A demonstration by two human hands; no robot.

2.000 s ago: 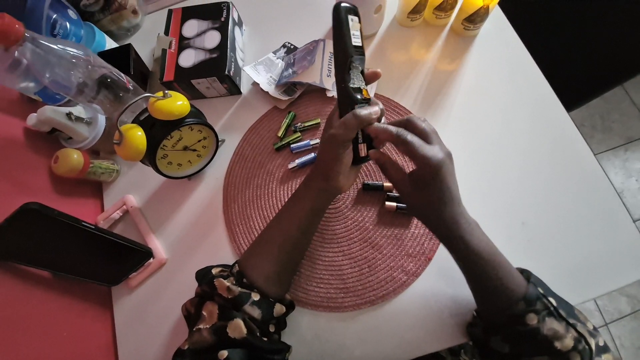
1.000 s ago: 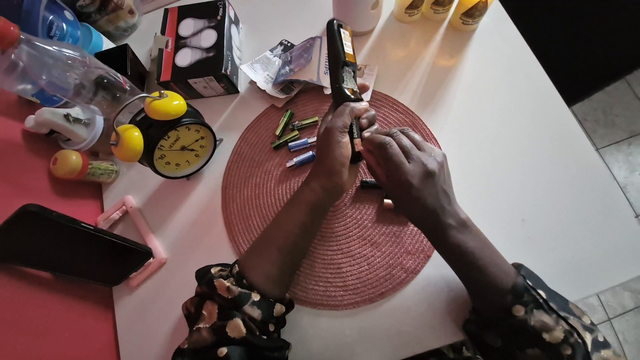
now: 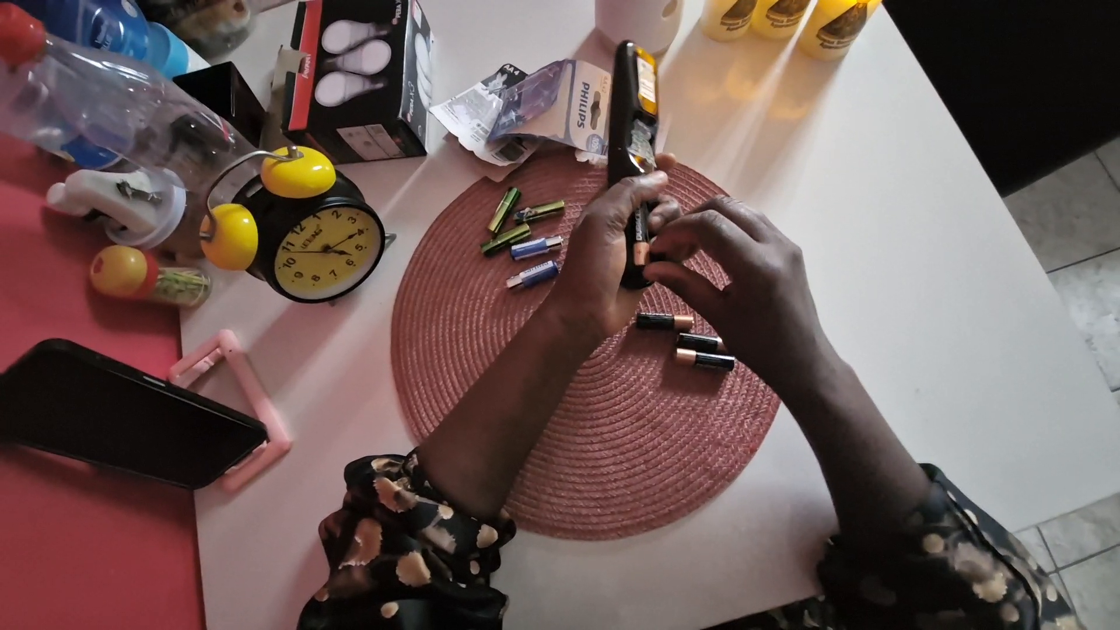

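Note:
My left hand (image 3: 608,241) is closed around a slim black handheld device (image 3: 623,131), held upright over the round woven placemat (image 3: 577,437). A black battery with a copper end (image 3: 641,241) shows in the device's lower part. My right hand (image 3: 735,262) is beside it, thumb and forefinger close to the battery's copper end; whether they pinch it I cannot tell. Three black batteries with copper ends (image 3: 663,321) lie on the placemat below my right hand. Left of my left hand lie several green batteries (image 3: 506,239) and two blue and silver batteries (image 3: 535,248).
A black twin-bell alarm clock (image 3: 328,249) with yellow bells stands left of the placemat. Behind are a light bulb box (image 3: 363,83), opened battery packaging (image 3: 560,105) and yellow containers (image 3: 827,26). A phone (image 3: 122,411) leans on a pink stand (image 3: 254,402); a plastic bottle (image 3: 114,87) is at upper left.
My right hand has shifted slightly away from the device since a second ago, and its fingers are less bunched. The battery in the device and the three on the placemat show more plainly.

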